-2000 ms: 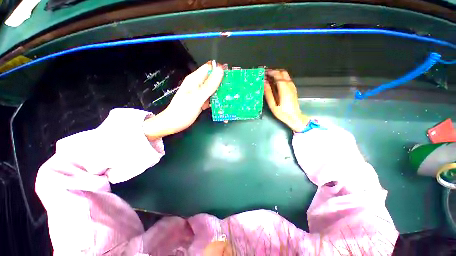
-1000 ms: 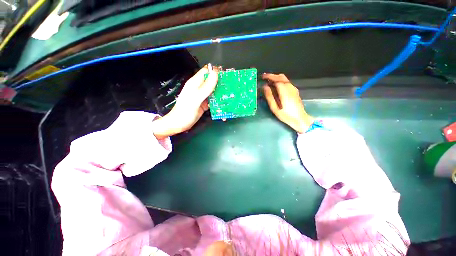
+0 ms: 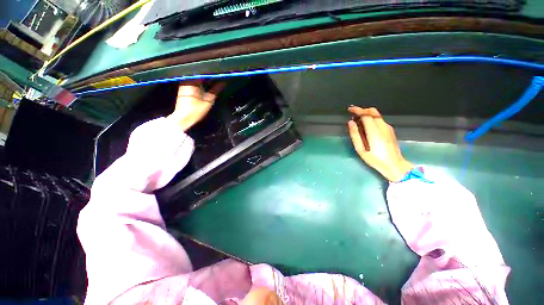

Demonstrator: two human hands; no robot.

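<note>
The black slotted tray [image 3: 238,153] lies tilted at the left of the bench. Several thin pale board edges [image 3: 249,121] show in its slots. My left hand [image 3: 194,106] is over the tray's back part, fingers pointing away from me; the fingertips are dark and partly lost against the tray, and I cannot tell if they hold anything. My right hand [image 3: 379,143] is above the back of the bench, fingers curled round a slim dark pen-like tool [image 3: 362,134]. A blue wrist strap [image 3: 414,174] is on my right wrist.
A long blue cord [image 3: 382,63] crosses behind both hands. A coiled blue cord [image 3: 507,112] hangs at the right. Black sheets [image 3: 358,16] with a green board [image 3: 244,7] lie on the back shelf. Black trays [image 3: 36,220] stand at far left.
My left hand has moved left and back, over the tray. The green board it held is no longer visible. My right hand keeps its pose. The view has shifted left, showing more tray and shelf.
</note>
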